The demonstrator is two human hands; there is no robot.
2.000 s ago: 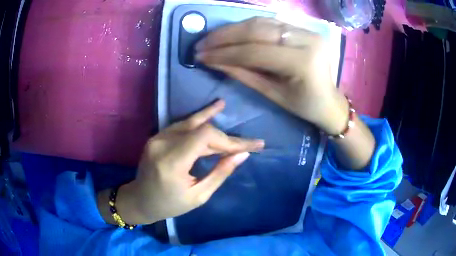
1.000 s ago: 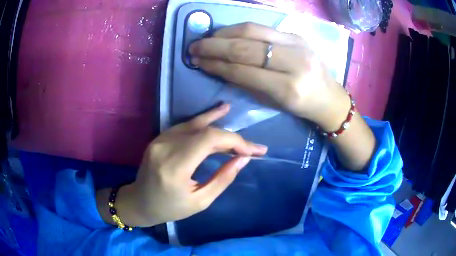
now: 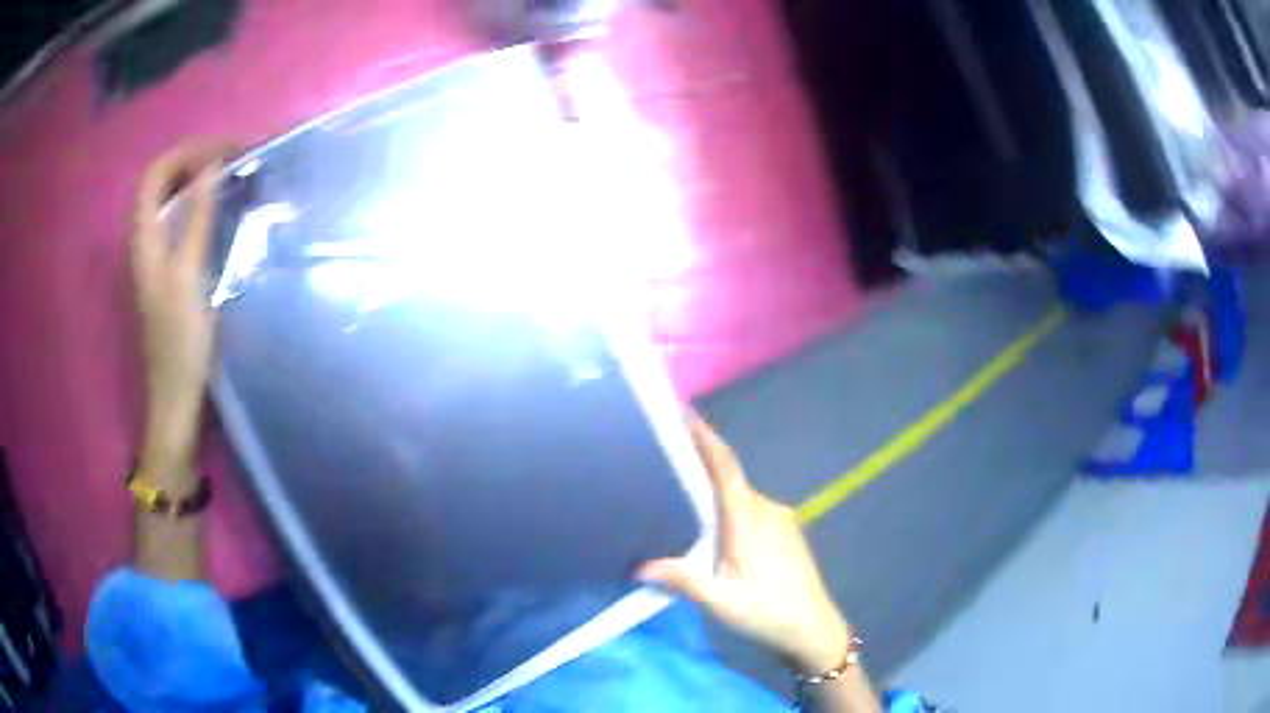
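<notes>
A dark glossy tablet back cover with a pale border is held in both hands, tilted, over the pink bench. Strong glare hides its upper part, and the camera area cannot be made out. My left hand grips the cover's upper left corner, with its fingers at the edge. My right hand grips the lower right corner, with the thumb on top of the border. The picture is blurred.
The pink padded bench lies under and beyond the cover. Black and white striped edges stand at the upper right. A grey floor with a yellow line and blue bins show at the right.
Both hands have moved from the camera area and middle of the cover to its opposite corners. The cover is now tilted and the view has turned toward the right.
</notes>
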